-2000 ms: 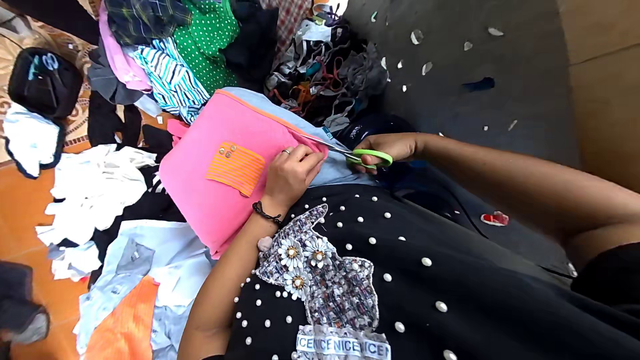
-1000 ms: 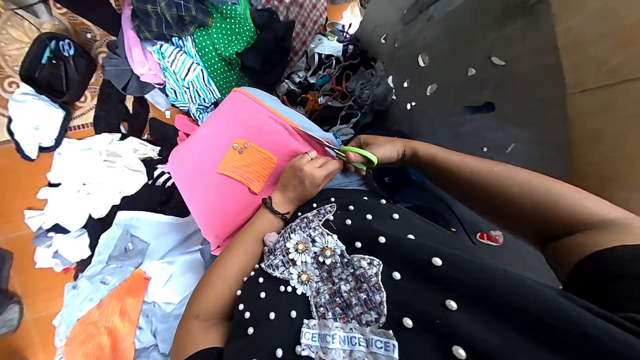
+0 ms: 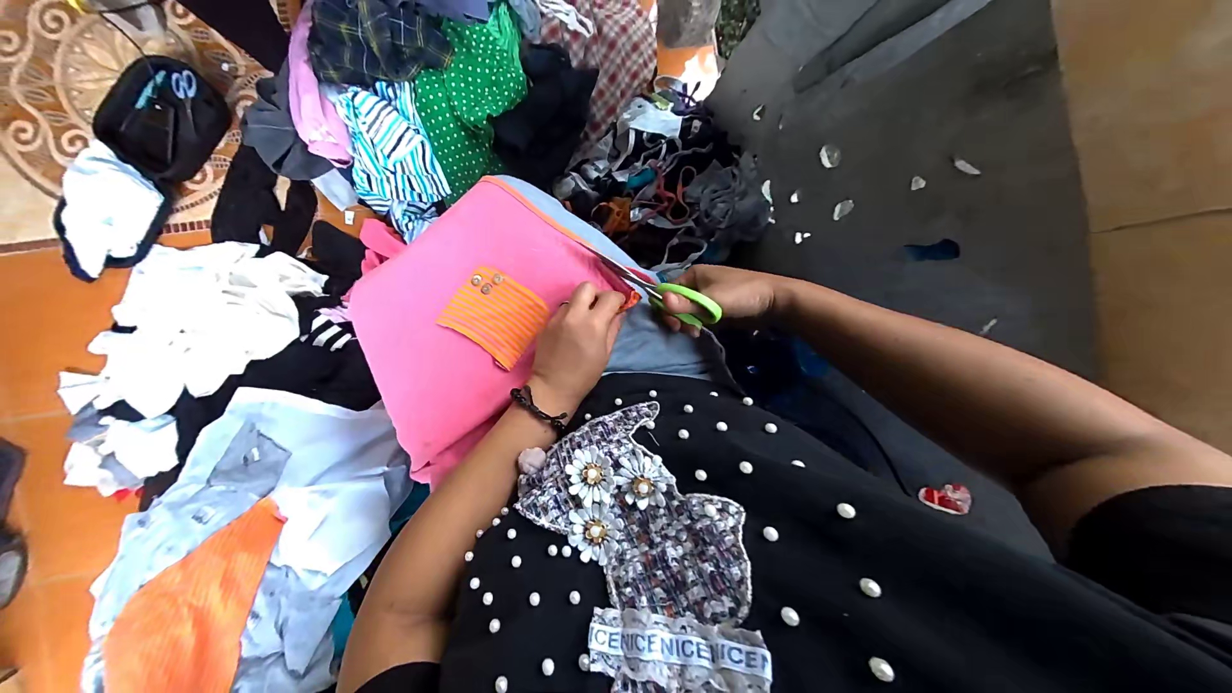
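A pink garment [image 3: 433, 337] with an orange striped patch [image 3: 496, 313] and small metal snaps lies over light blue fabric [image 3: 664, 337] on my lap. My left hand [image 3: 580, 342] pinches the pink cloth near its orange-trimmed edge, to the right of the patch. Green-handled scissors [image 3: 695, 304] are held in my right hand [image 3: 727, 296], their blades lying along that edge and pointing up and left. How far the blades are apart cannot be told. A bit of red-orange trim shows between my left fingers and the scissors.
Piled garments, among them a green dotted cloth [image 3: 472, 96], lie beyond my lap. Dark scraps and straps [image 3: 674, 192] are heaped beside them. White cloths [image 3: 212, 308] and an orange cloth [image 3: 192, 606] lie at left, near a black pouch [image 3: 162, 117] with small scissors. Scraps dot the grey mat [image 3: 914, 221].
My left hand has shifted its hold along the pink cloth's edge, and red-orange trim now shows beside its fingers. The scissors stay in my right hand at that edge.
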